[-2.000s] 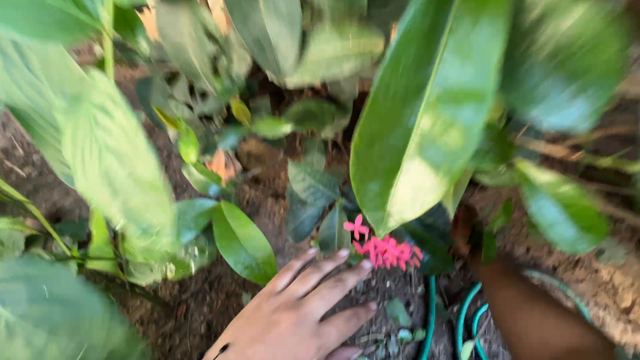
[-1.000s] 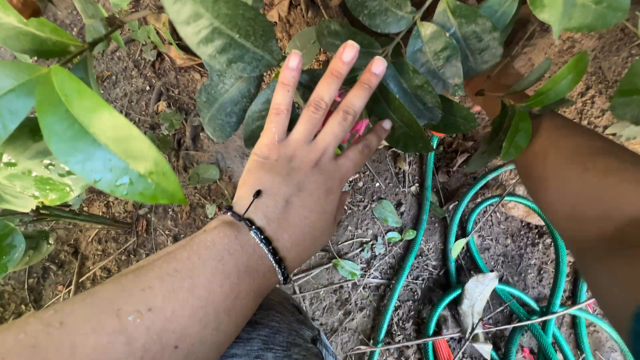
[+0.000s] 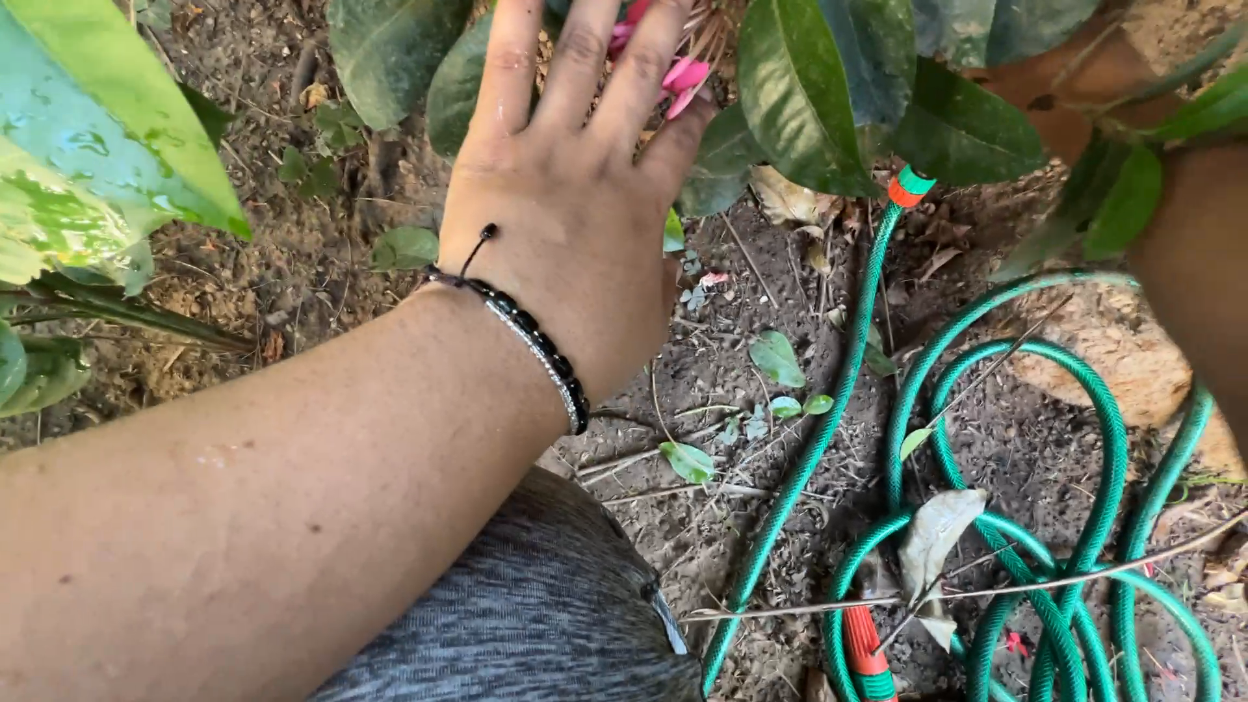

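My left hand (image 3: 575,175), with a black and silver beaded bracelet (image 3: 531,336) at its wrist, lies back up over a cluster of pink flowers (image 3: 685,80). Its fingers are spread, and some fingertips are cut off by the top edge. Petals show between and beside the fingers. Broad dark green leaves (image 3: 804,93) hang just right of it. At the upper right, my right hand (image 3: 1058,83) is mostly hidden behind foliage, so its fingers and anything in them cannot be made out. The right forearm (image 3: 1194,263) runs down the right edge.
A green garden hose (image 3: 809,458) lies in loose coils on the soil, with an orange and green connector (image 3: 912,185) and an orange nozzle-like fitting (image 3: 863,643). Dry leaves, twigs and a pale stone (image 3: 1102,346) are there. My clothed knee (image 3: 526,604) is below. Large wet leaves (image 3: 97,146) are at left.
The view has shifted and moved closer to the ground. My left hand went from beside the pink flowers to lying over them, its fingers still spread.
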